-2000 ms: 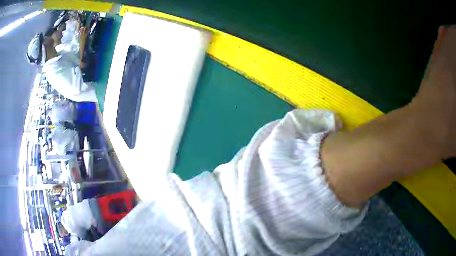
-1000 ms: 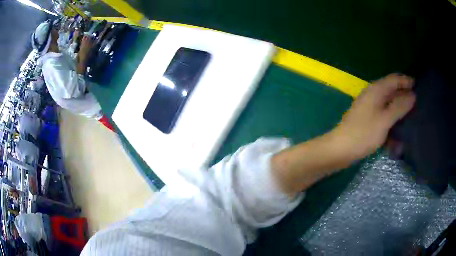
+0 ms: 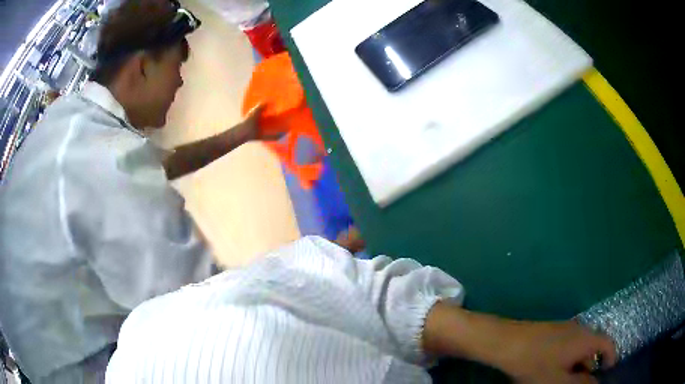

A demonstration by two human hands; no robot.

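My left hand (image 3: 559, 351) is at the lower right, fingers curled, over the near edge of the silvery bubble wrap (image 3: 642, 304). A dark shape lies by the fingertips at the bottom edge; it is too dark and cut off to name, and I cannot tell whether the hand grips it. My right hand is out of the picture. A glossy black phone (image 3: 428, 39) lies untouched on the white foam board (image 3: 458, 127), up and left of my hand.
The foam board rests on the green bench top (image 3: 496, 240). Yellow tape (image 3: 638, 142) edges the dark belt at right. A person in a white smock (image 3: 98, 217) stands close at left, one hand at an orange-red object (image 3: 282, 112), with a blue object below it.
The view has swung left, bringing the near person and orange-red object in. My left hand has come from the dark slab beside the belt down to the bubble wrap's edge.
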